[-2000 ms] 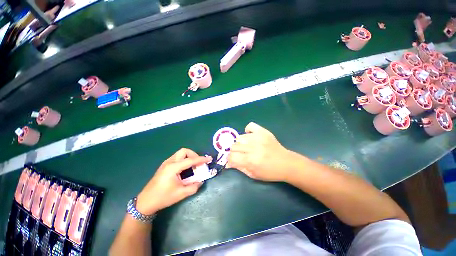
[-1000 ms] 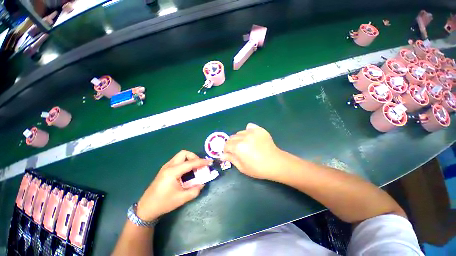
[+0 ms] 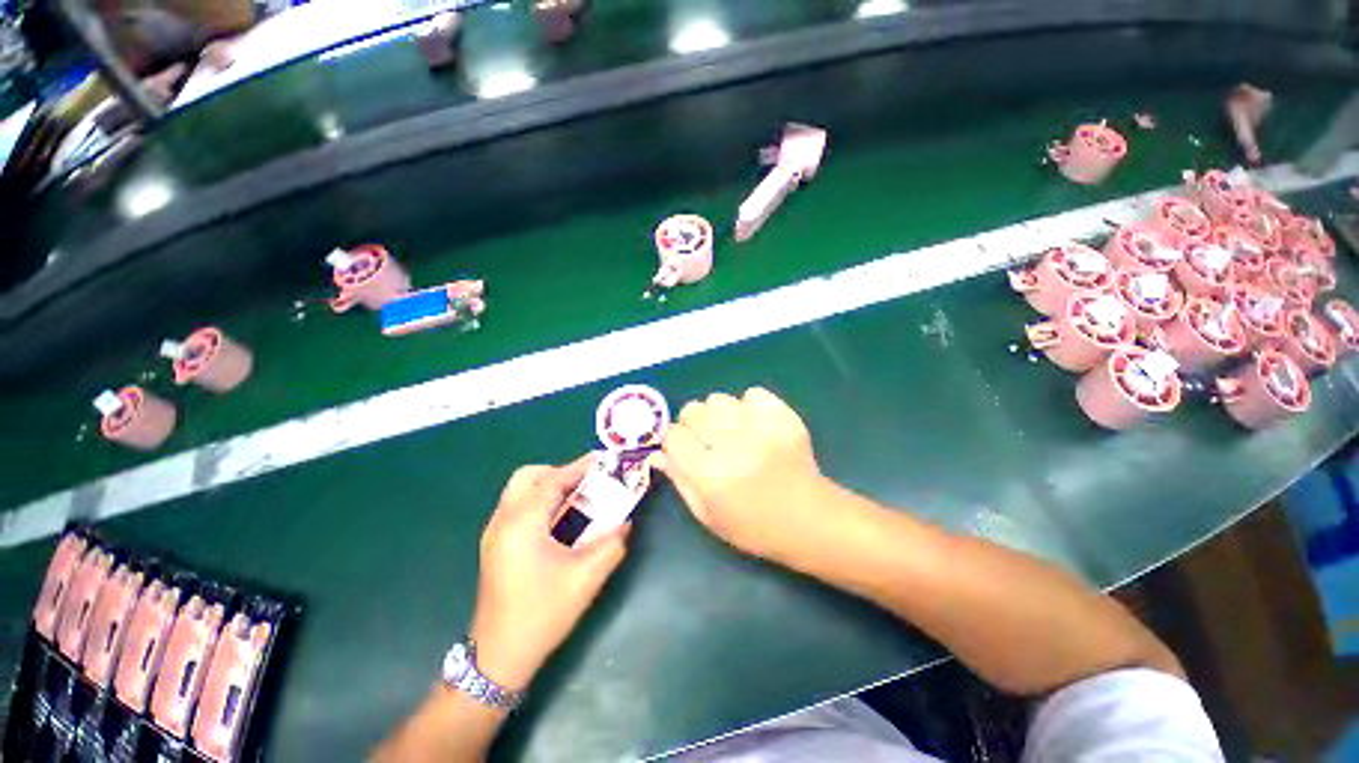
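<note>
My left hand [image 3: 540, 559] holds a pale pink handle [image 3: 601, 501] with a dark rectangular window, tilted up to the right. A fan head [image 3: 632, 419] with a white-and-pink ring sits directly above the handle's upper end. Dark wires show between head and handle. My right hand [image 3: 741, 465] is at the head's right side, its fingertips at the joint of head and handle. The fingers hide what they grip there, so I cannot tell whether it holds the head or the wires.
Several pink heads [image 3: 1128, 391] cluster at right. A black tray [image 3: 277, 626] with pink handles stands at lower left. Beyond the pale strip [image 3: 522, 376], the green belt carries single heads [image 3: 684, 249], a blue-faced handle [image 3: 422, 309] and a joined unit [image 3: 781, 181].
The head and handle, apart a second ago, are now close together in line. My left hand has turned the handle more upright. Items on the belt have shifted rightward in view.
</note>
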